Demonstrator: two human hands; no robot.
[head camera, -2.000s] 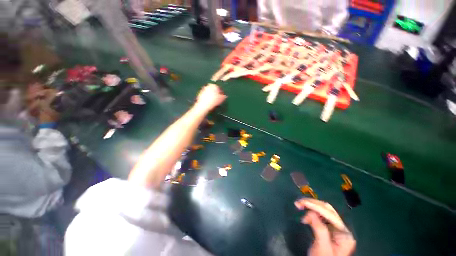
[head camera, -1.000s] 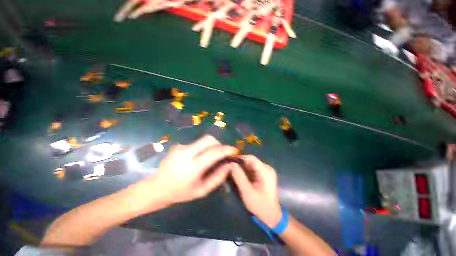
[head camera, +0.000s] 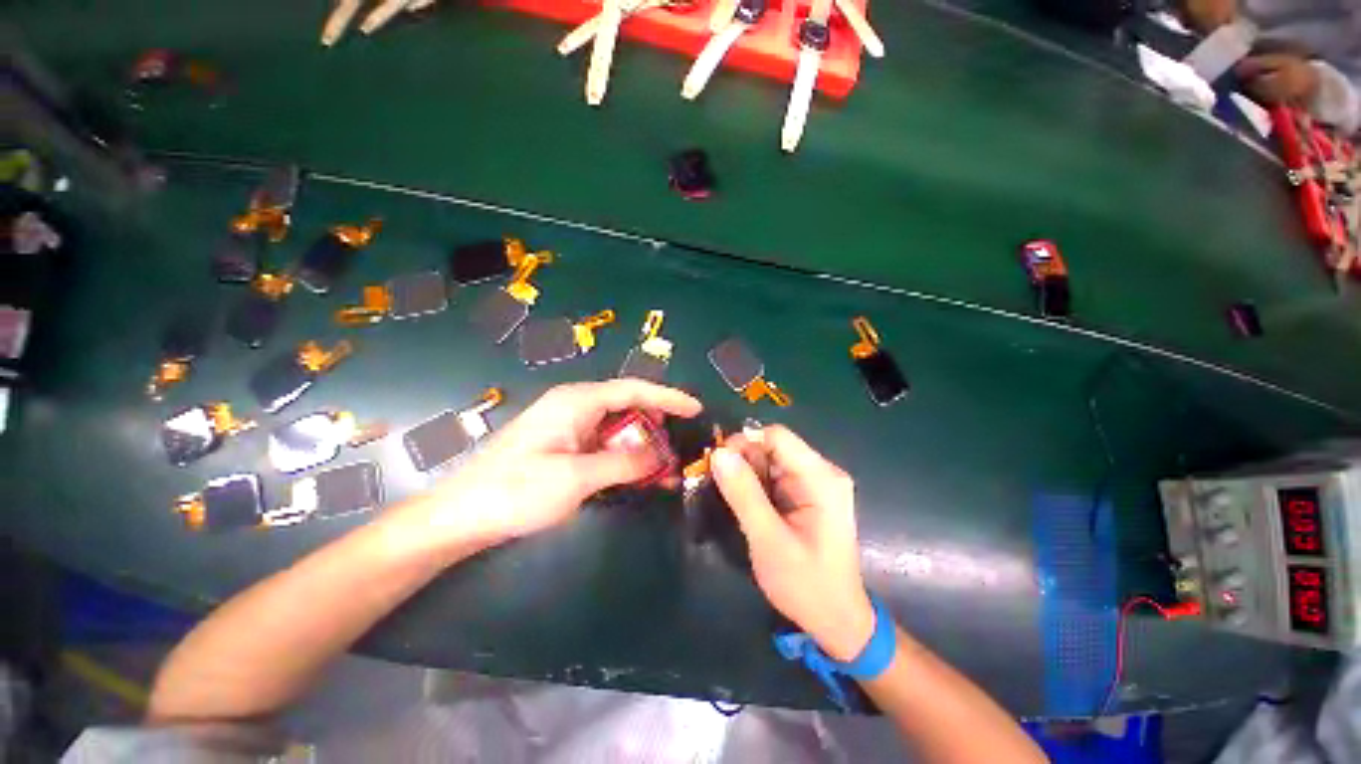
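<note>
My left hand (head camera: 560, 455) holds a small red-edged watch body (head camera: 640, 443) between thumb and fingers, its inner side showing. My right hand (head camera: 791, 515), with a blue wrist strap (head camera: 878, 639), is just right of it. Its thumb and fingertips pinch an orange flex cable (head camera: 697, 469); the screen on it is mostly hidden and dark below the fingers. A slim light tip shows at the right fingers, too small to name. Loose display modules with orange tails lie around, such as a grey one (head camera: 737, 363) and a black one (head camera: 881, 375) beyond my right hand.
Many display modules (head camera: 418, 294) lie at the left. Across the seam are a red watch with a dark screen (head camera: 1045, 278), a dark watch part (head camera: 691, 173) and a red tray (head camera: 836, 72) of strapped watches. A power supply (head camera: 1261, 548) and blue mat (head camera: 1075, 597) are at right.
My left hand has come back from near the tray and now holds the watch body. Both hands met, then moved slightly apart. The view has turned down and right, showing the power supply.
</note>
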